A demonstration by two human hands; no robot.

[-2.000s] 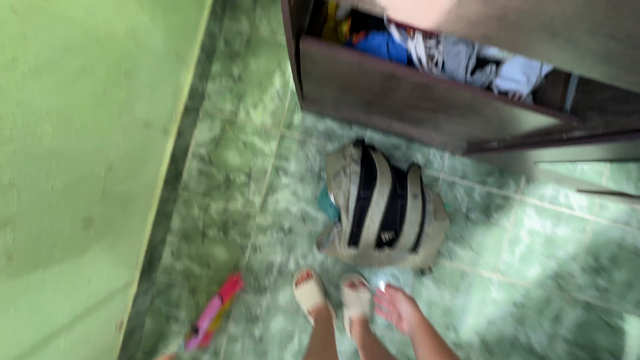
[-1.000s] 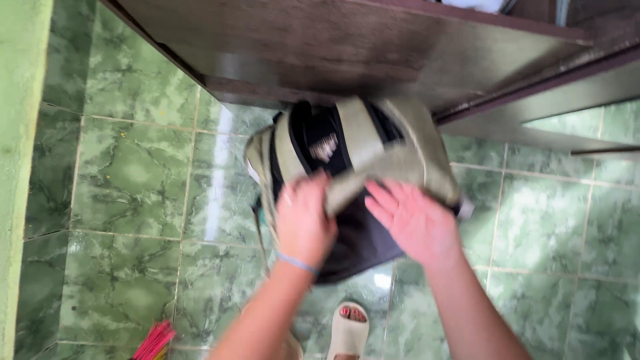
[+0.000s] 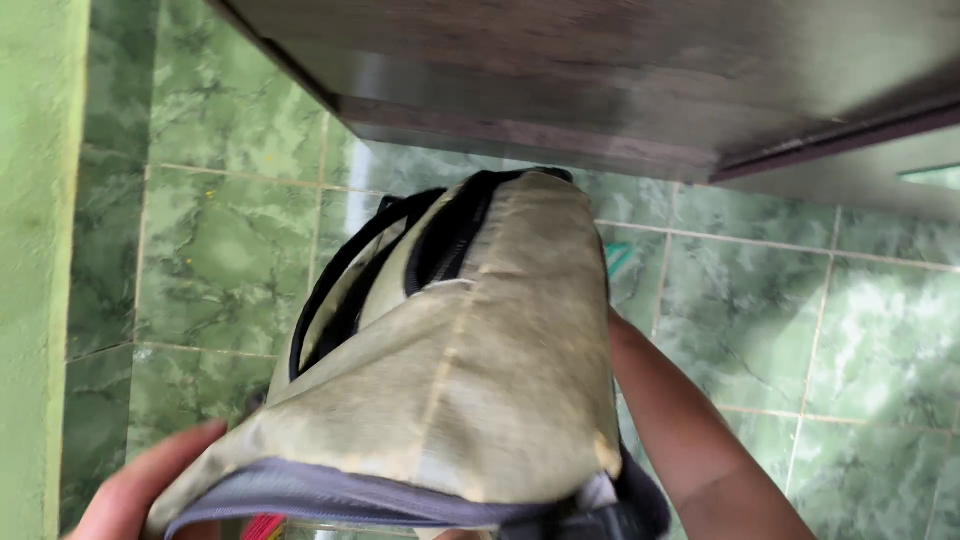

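A beige fabric bag (image 3: 517,337) with black panels and a dark zipper fills the middle of the head view, tilted, its grey-purple zippered edge toward me. At the lower left, my left hand (image 3: 150,480) grips the bag's corner, with the thumb or a finger on the outside and the rest behind the cloth. My right forearm comes up from the lower right and passes behind the bag's right side. The right hand itself is hidden by the bag.
A dark wooden cabinet (image 3: 525,82) stands along the top. The green wall (image 3: 37,262) rises at the left. Green marbled tiles (image 3: 232,240) cover the floor. Part of a pink-red item (image 3: 262,526) shows below the bag. A teal thing (image 3: 618,259) shows beside the bag.
Two seconds ago the bag lay on the floor, with no hand on it. Now it is tilted and nearer the camera, and my right hand has gone from its front to behind it.
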